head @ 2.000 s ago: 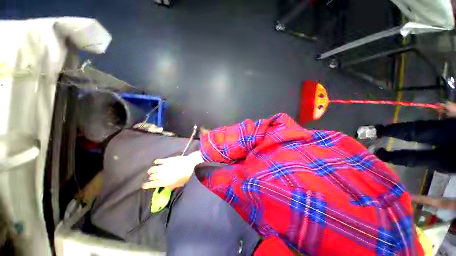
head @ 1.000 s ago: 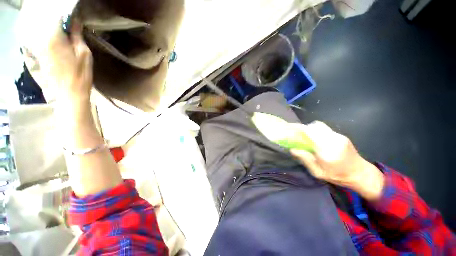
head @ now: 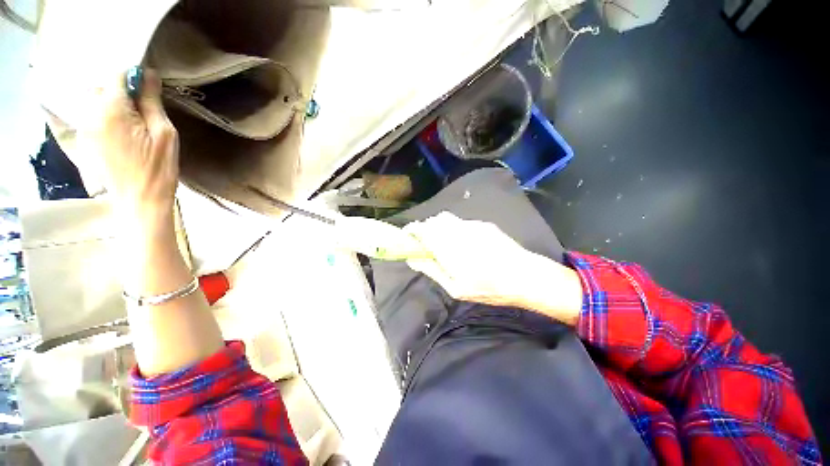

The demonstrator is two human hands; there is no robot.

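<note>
A beige tote bag lies open on the table, its mouth facing me, with an inner zip pocket gaping inside. My left hand holds the bag's rim at the upper left; glare hides part of its edge. My right hand grips a pale green tool, washed out by glare. Its thin metal nozzle points left toward the bag's lower rim; whether it touches cannot be told.
Off-white cloth covers the table, with loose threads hanging off its edge. A round bin stands by a blue crate below. More beige bags and a red-ended object are at left.
My view has swung from lap and floor to the table. In the last second my right hand moved left, bringing the green tool to the bag. My left hand still holds the bag.
</note>
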